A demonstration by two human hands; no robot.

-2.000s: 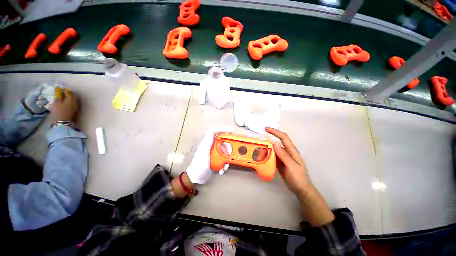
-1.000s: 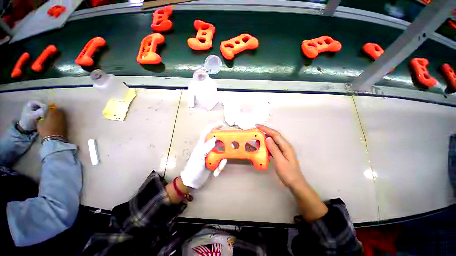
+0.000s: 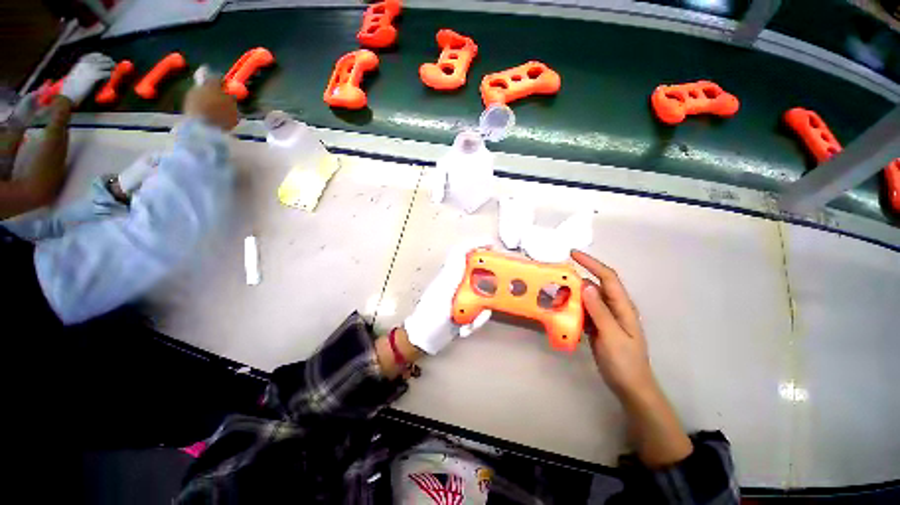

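Note:
An orange controller grip is held above the bench, its round openings facing me and its two handles pointing down. My left hand, in a white glove, holds its left end; the fingers behind it are partly hidden. My bare right hand holds its right end, with thumb and fingers at the edge. A crumpled white cloth lies on the bench just beyond the grip. A translucent bottle with its round lid open stands near the belt.
Orange grips lie spaced along the green conveyor belt. A metal post stands at right. A neighbour's sleeve reaches towards the belt at left, near another bottle, a yellow cloth and a white stick.
The view has shifted. The grip, face-on one second ago, is now tilted with its right end lower; both my hands still hold it. The neighbour's arm has moved from the bench to the belt.

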